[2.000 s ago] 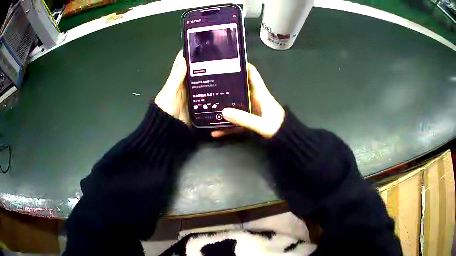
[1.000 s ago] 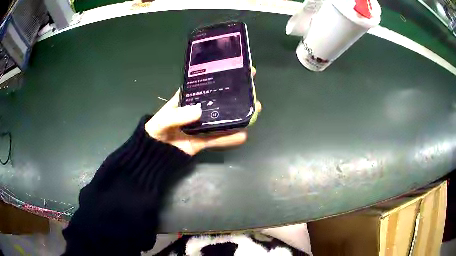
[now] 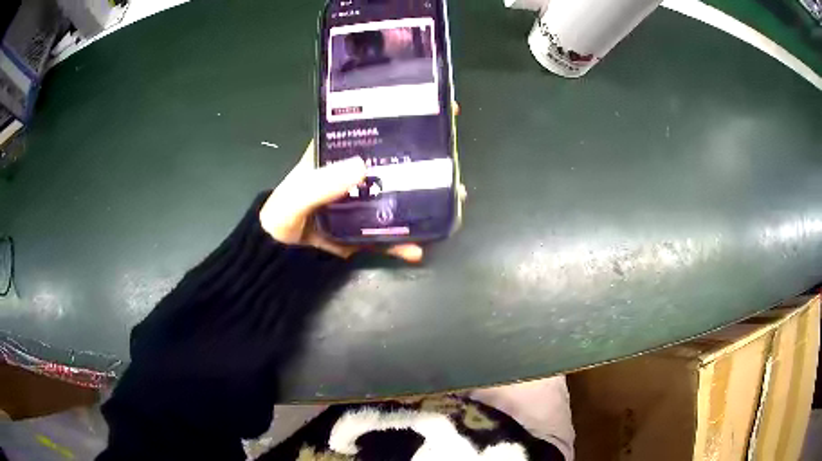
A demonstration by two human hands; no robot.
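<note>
My left hand (image 3: 311,203) is shut on a smartphone (image 3: 388,126) and holds it upright above the green bench. The thumb lies over the lower left part of the screen and fingertips show at the right edge and below the phone. The lit screen shows a picture in a pale frame with small text and icons below. The phone's top edge reaches the top of the picture. My right hand is not in view.
A white tumbler (image 3: 590,31) with dark print stands on the green bench (image 3: 577,198), cut off by the top edge. A grey metal device (image 3: 18,81) is at the upper left. A thin cable (image 3: 7,266) lies at the left. A cardboard box (image 3: 721,387) is below the bench at right.
My right hand has left the phone and gone out of view. My left hand still holds the phone, which now sits higher in the picture than one second ago. The tumbler appears further right than at first.
</note>
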